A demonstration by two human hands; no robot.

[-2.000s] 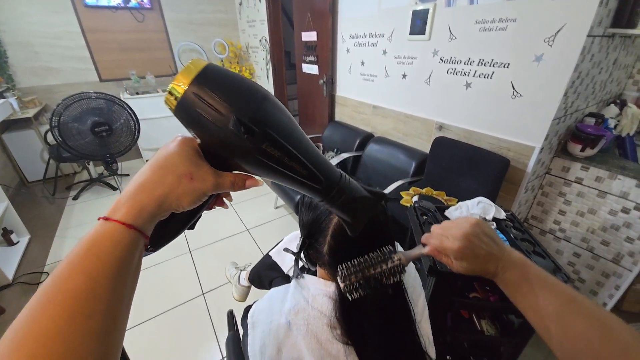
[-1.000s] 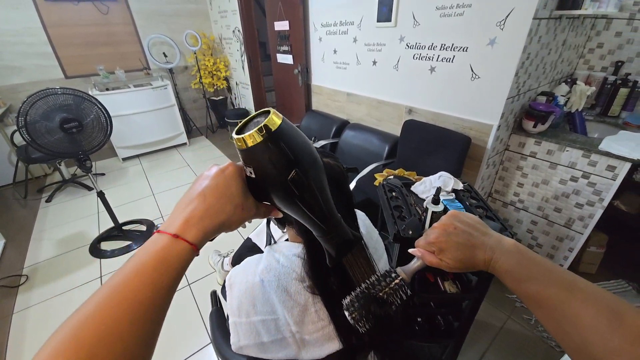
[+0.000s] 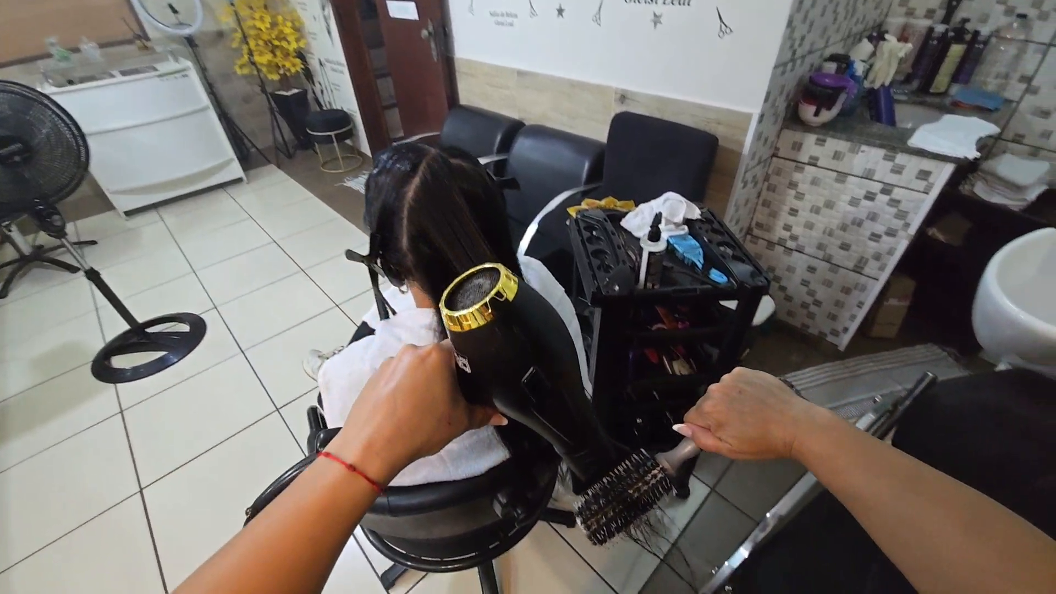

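My left hand [image 3: 421, 404] grips a black hair dryer [image 3: 536, 371] with a gold rear ring; its nozzle points down at the brush. In my right hand [image 3: 742, 417] is the handle of a round hairbrush [image 3: 624, 495], its bristles just below the nozzle, with loose hair ends hanging under them. A seated person's dark, parted hair [image 3: 445, 206] lies beyond the dryer, a clip at its left side. A white towel [image 3: 454, 450] covers the person's shoulders. The dryer hides most of the stretched hair.
A black salon trolley [image 3: 594, 318] with a bottle and cloth stands right of the person. Black chairs [image 3: 557, 157] line the wall. A pedestal fan [image 3: 148, 346] stands left on the tiles. At the right are a tiled counter [image 3: 850, 173], a white wash basin [image 3: 1019, 297] and another black chair [image 3: 973, 495].
The brush has moved down and away from the head, out to the hair ends. The dryer has followed, its nozzle lower. The view has swung right and down.
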